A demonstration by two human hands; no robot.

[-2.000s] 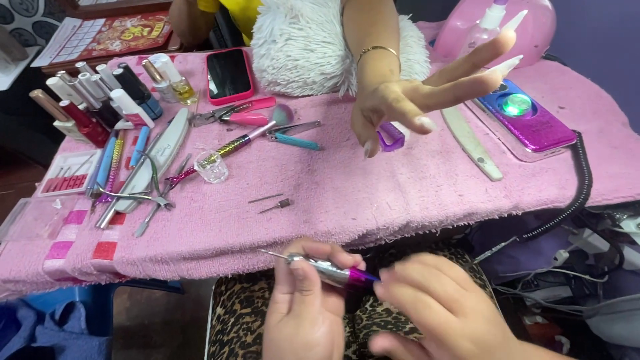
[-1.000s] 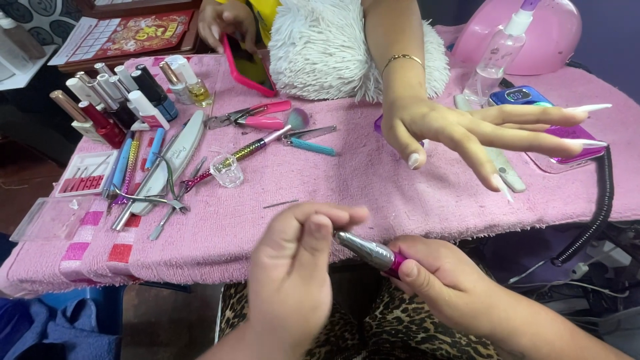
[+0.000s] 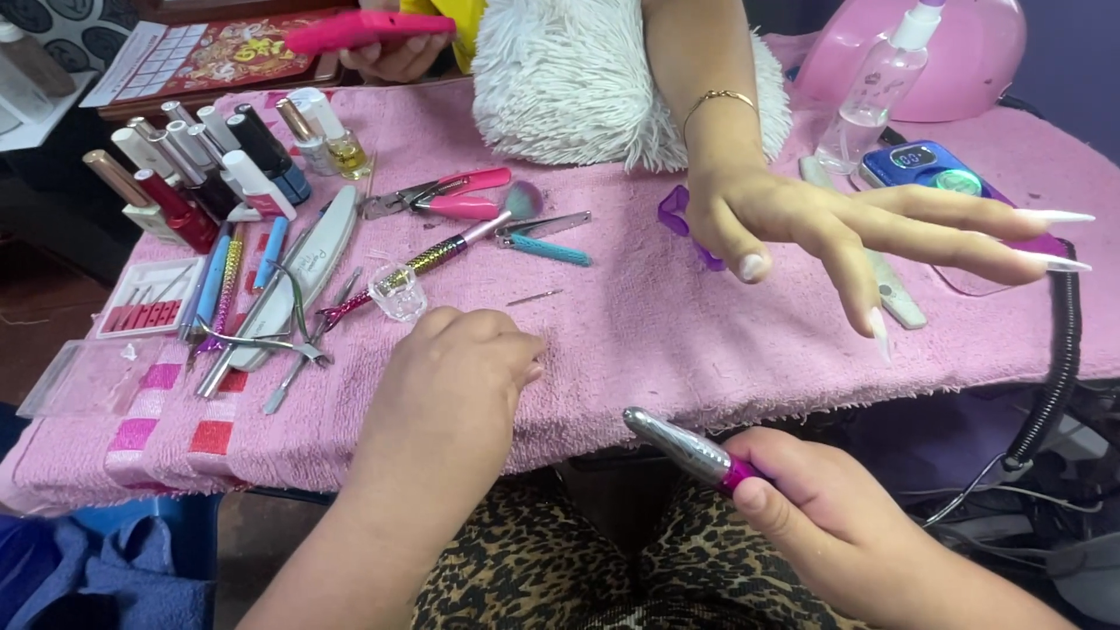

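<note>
My right hand (image 3: 814, 507) grips the purple rear part of a silver electric nail drill handpiece (image 3: 687, 446), whose tip points up and left with no bit visible in it. Low over the pink towel, my left hand (image 3: 464, 367) has its fingers curled down; what lies beneath them is hidden, so I cannot tell whether it holds anything. A thin metal drill bit (image 3: 535, 297) lies just beyond it. Another person's hand (image 3: 805, 219), with long white nails, is spread above the towel on the right. Near its thumb sits a purple plastic piece (image 3: 674, 212).
Nail polish bottles (image 3: 179, 210), files (image 3: 302, 280), nippers (image 3: 297, 337) and a clear cup (image 3: 400, 293) stand or lie at left. A spray bottle (image 3: 866, 101), the blue and purple drill unit (image 3: 927, 166) and its coiled cord (image 3: 1054, 359) are at right. A fluffy white cushion (image 3: 569, 87) is behind.
My left hand has moved away from the handpiece to the towel. The bit seen at the handpiece's tip two seconds ago no longer shows there. The other person has lifted the pink phone.
</note>
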